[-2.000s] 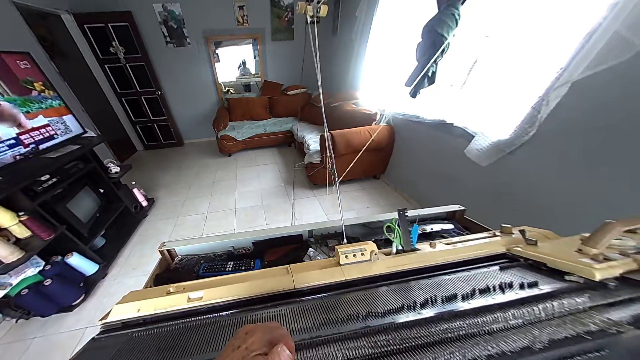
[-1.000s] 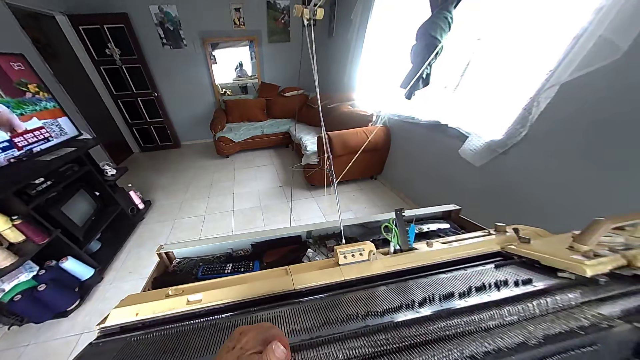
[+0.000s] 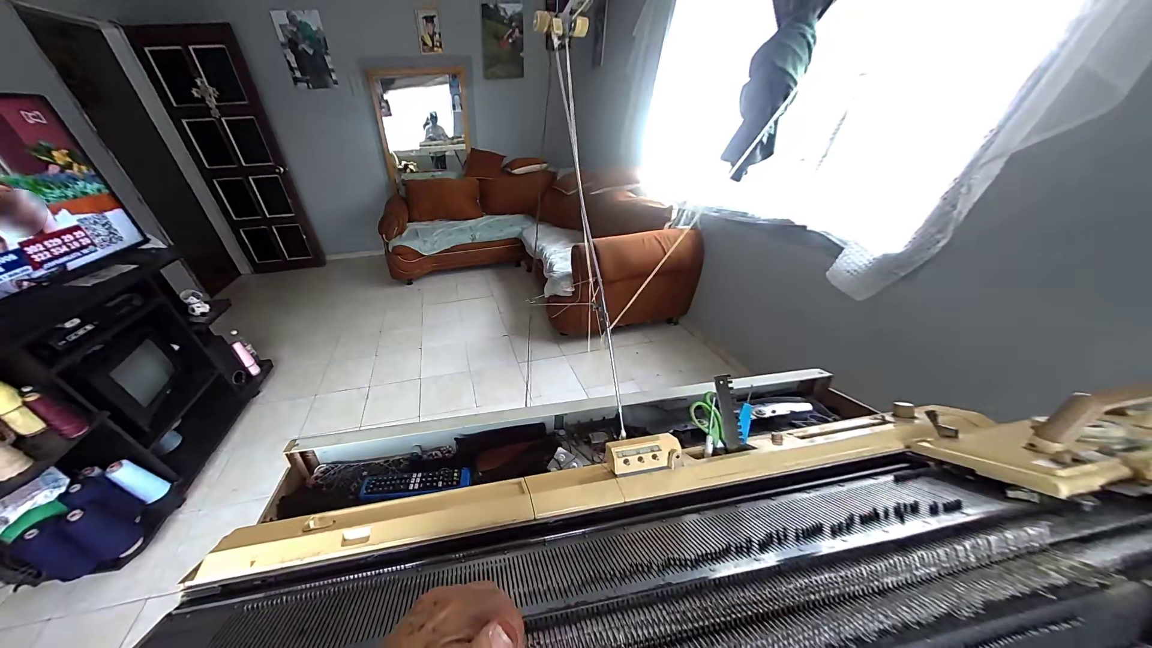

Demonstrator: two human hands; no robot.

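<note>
A knitting machine with a beige rail [image 3: 396,522] and a bed of metal needles [image 3: 576,562] spans the lower view. My left hand [image 3: 459,616], its fingers bent, is over the left part of the needle bed at the bottom edge; whether it grips anything is hidden. Out of view is my right hand. Black stitches or yarn [image 3: 837,525] line the needles toward the right. At the far right the beige carriage [image 3: 1035,450] with its handle rests on the rail. A beige row counter [image 3: 641,454] sits mid-rail, and strands of yarn [image 3: 585,216] run up behind it to a tension unit [image 3: 562,24].
Behind the rail, an open trough [image 3: 558,416] holds a blue-edged remote control [image 3: 414,483], green-handled scissors [image 3: 707,418] and a dark comb-like tool [image 3: 727,414]. Left stands a black shelf [image 3: 202,423] with a television [image 3: 63,198] and yarn cones [image 3: 138,481]. An orange sofa [image 3: 630,279] is farther back.
My left hand has shifted slightly, and more of its thumb side shows than two seconds ago. The carriage and the row counter have stayed in place.
</note>
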